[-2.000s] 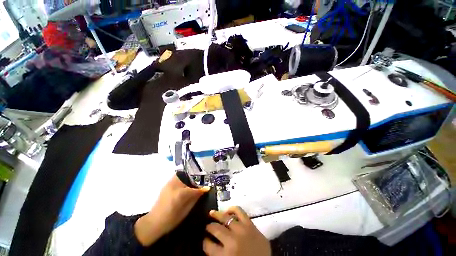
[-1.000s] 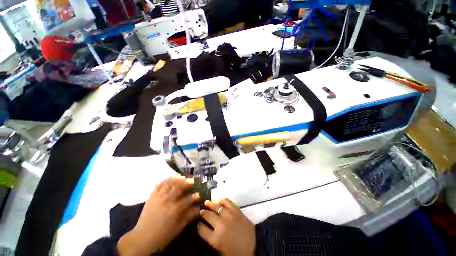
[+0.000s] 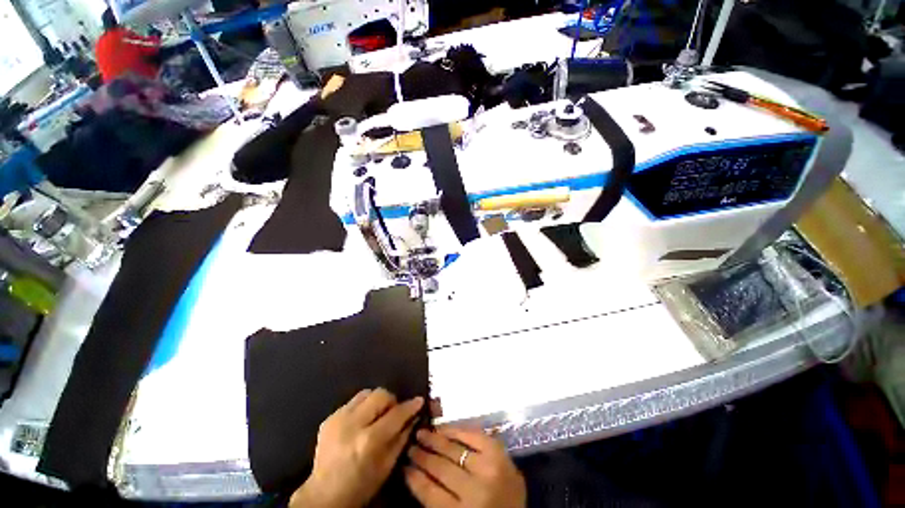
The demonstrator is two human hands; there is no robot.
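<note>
A dark cut panel [image 3: 327, 372] lies flat on the white table, its top edge just below the presser foot and needle [image 3: 425, 266]. My left hand [image 3: 359, 448] rests on the panel's lower right part, its fingertips pinching the right edge. My right hand [image 3: 466, 468], with a ring, meets it at the same edge, fingers curled on the cloth. A small brownish bit [image 3: 435, 408] shows beside the fingertips. The panel's bottom is partly hidden by my hands and cut off by the picture's edge.
The lockstitch machine [image 3: 516, 164] stands ahead, with black fabric bands [image 3: 452, 184] over it. Short dark strips [image 3: 522, 260] lie on its bed. Long narrow panels [image 3: 119, 317] lie at left. A plastic bag [image 3: 729, 303] is at right, a measuring tape [image 3: 615, 407] along the front edge.
Both hands have moved down from the needle towards the table's front edge. The panel has come out from the presser foot area and lies spread in view. The camera view has shifted.
</note>
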